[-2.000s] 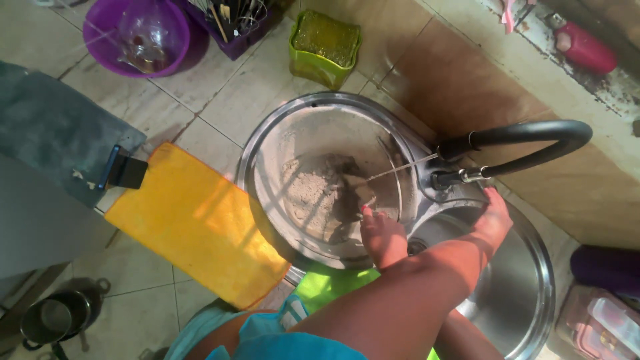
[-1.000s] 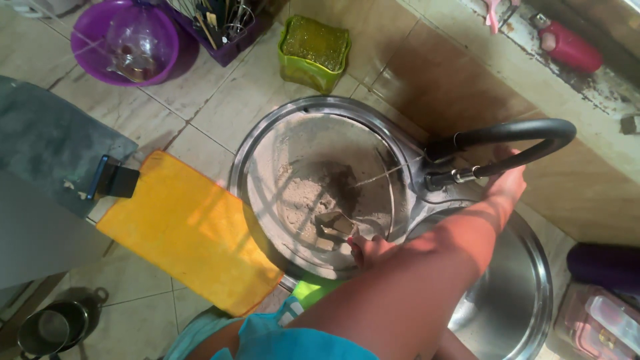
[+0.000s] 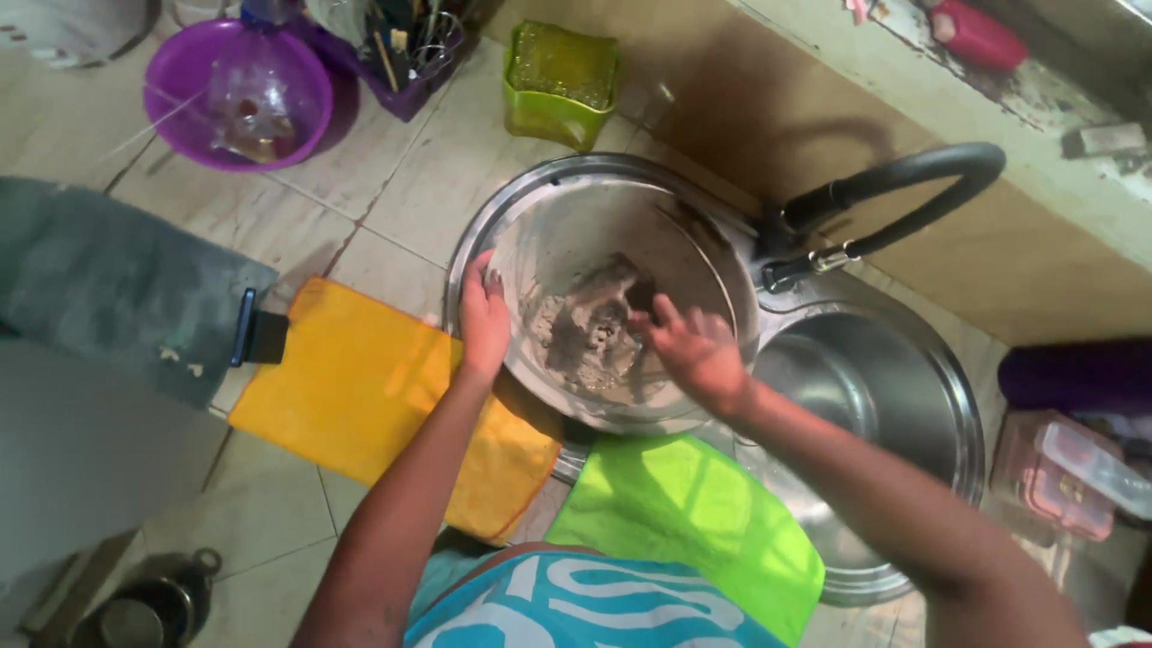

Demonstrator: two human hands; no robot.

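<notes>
A wide bowl (image 3: 576, 211) with a pale, floury or doughy mixture (image 3: 589, 333) in it sits over the left basin of a double steel sink. My left hand (image 3: 484, 315) grips the bowl's left rim. Over the right part of the mixture is my right hand (image 3: 693, 342), its fingers apart and nothing seen held in it; whether the fingertips touch the mixture is unclear. No water stream shows from the black faucet (image 3: 900, 184) beyond the bowl.
Right of the bowl lies the second steel basin (image 3: 810, 387). A yellow cloth (image 3: 360, 378) and a green cloth (image 3: 693, 522) lie on the near side. Behind stand a green container (image 3: 562, 81) and a purple bowl (image 3: 238, 94). Plastic boxes (image 3: 1062, 486) stand far right.
My left hand has come onto the bowl's left rim. One hand was at the faucet and is no longer there. The water stream into the bowl has stopped.
</notes>
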